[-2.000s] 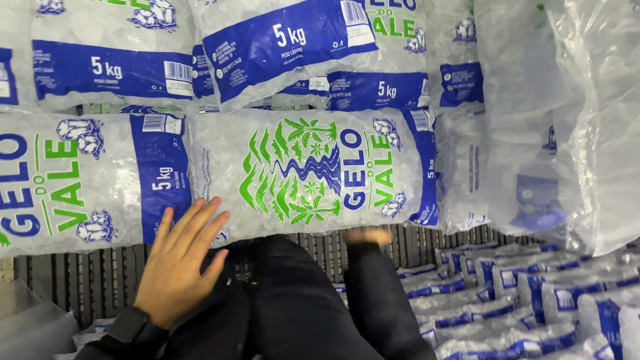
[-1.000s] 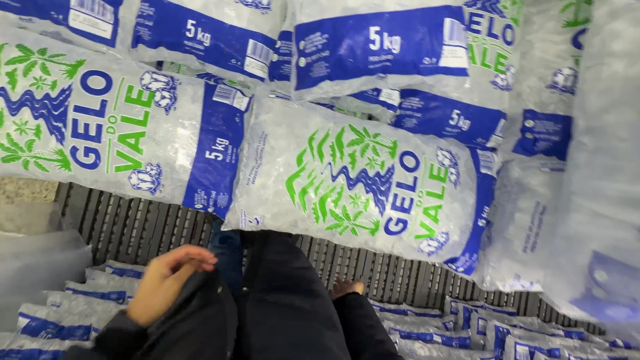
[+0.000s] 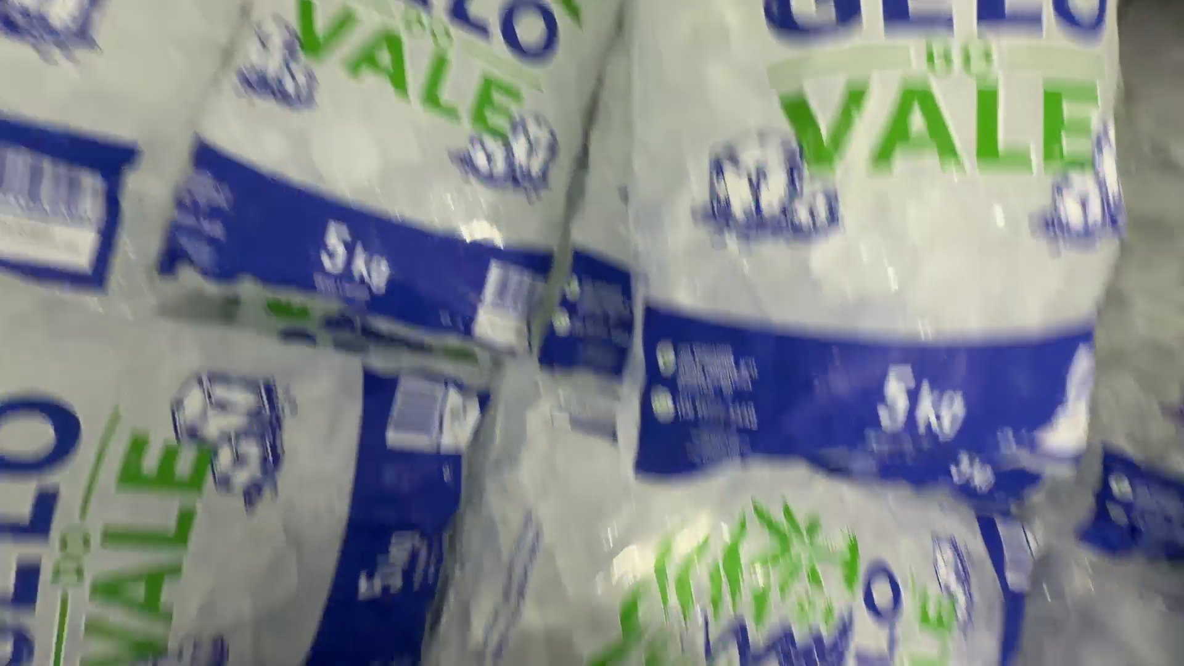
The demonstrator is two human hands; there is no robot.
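Neither of my hands shows in the head view. Clear plastic bags of ice with blue and green print fill the frame, which is somewhat blurred. One upright bag of ice [image 3: 869,268] takes up the upper right, its blue band across the lower end. To its left, a slightly tilted bag of ice [image 3: 351,176] leans close by. Below lie two sideways bags: one bag of ice [image 3: 268,555] at the lower left and another bag of ice [image 3: 777,573] at the lower right, its upper edge under the upright bag's lower end.
Part of another bag of ice [image 3: 55,222] with a barcode patch shows at the left edge. At the right edge is a further bag with a blue band [image 3: 1138,509], partly cut off, below a grey, blurred surface [image 3: 1152,185].
The view has moved up and closer to the stacked bags. Both hands, visible one second ago below the lower row, are out of frame, as is the slatted surface.
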